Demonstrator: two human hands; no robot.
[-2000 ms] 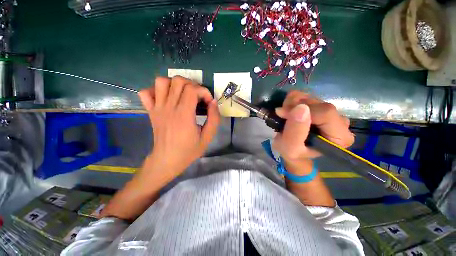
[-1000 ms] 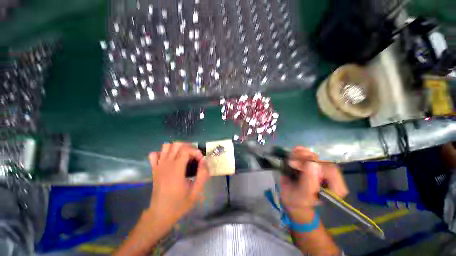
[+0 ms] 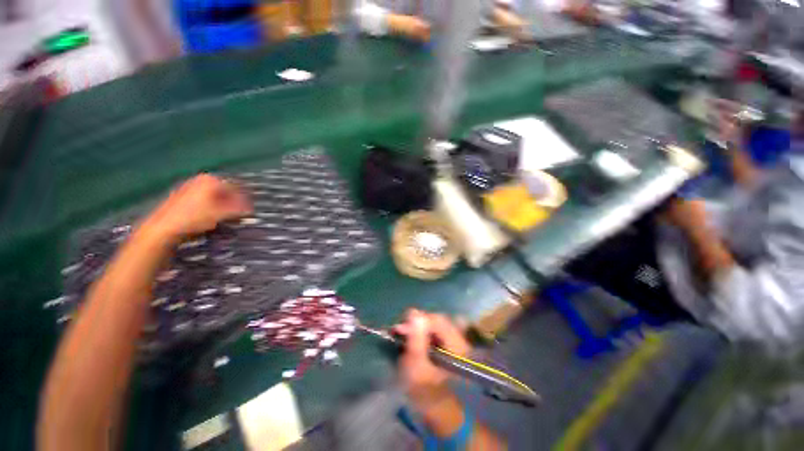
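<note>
The whole view is blurred. My right hand point(image 3: 428, 348) holds the soldering iron point(image 3: 480, 372) like a pen, its tip pointing left near the red-and-white pile point(image 3: 308, 328). My left hand point(image 3: 210, 204) is over the blister tray point(image 3: 304, 198), fingers curled; whether it holds anything is hidden by blur. The cream work block point(image 3: 271, 417) sits at the bench edge with no board visible on it. A smaller pale piece point(image 3: 206, 432) lies left of it.
The round tan tub point(image 3: 425, 245) stands right of the tray. Beyond it are the pale soldering station point(image 3: 472, 231), a yellow sponge point(image 3: 516, 205) and a black object point(image 3: 394, 181). Another person's arm point(image 3: 701, 233) is at the right; more hands show across the bench.
The view has swung right and up. My left hand has moved from beside the cream block out over the blister tray. The board no longer shows on the block. My right hand still holds the iron.
</note>
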